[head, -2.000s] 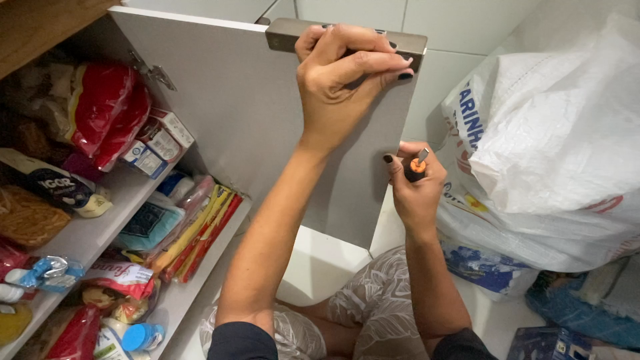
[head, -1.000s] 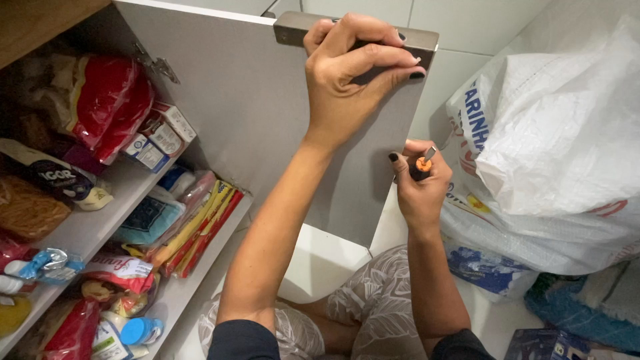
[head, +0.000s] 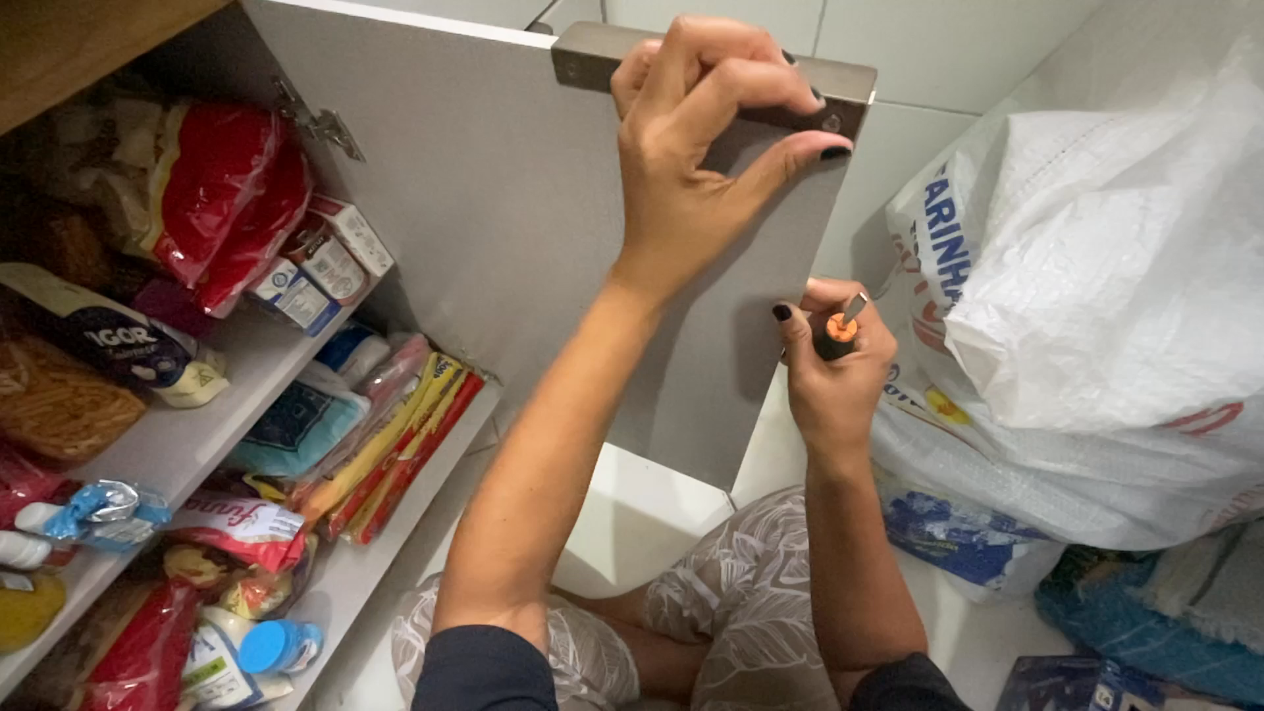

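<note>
An opened grey cabinet door stands in the middle, with a dark metal edge handle along its top edge. My left hand rests on this handle, fingers curled over it and thumb near a screw at its right end. Lower right, beside the door's side edge, my right hand grips a screwdriver with a black and orange handle; its short metal shaft points up and away from the door. A metal hinge is on the door's left side.
Cabinet shelves at left hold food packets, small boxes and a blue-capped container. Large white woven sacks stand at right, above a blue package and a blue cloth item. Tiled wall lies behind the door.
</note>
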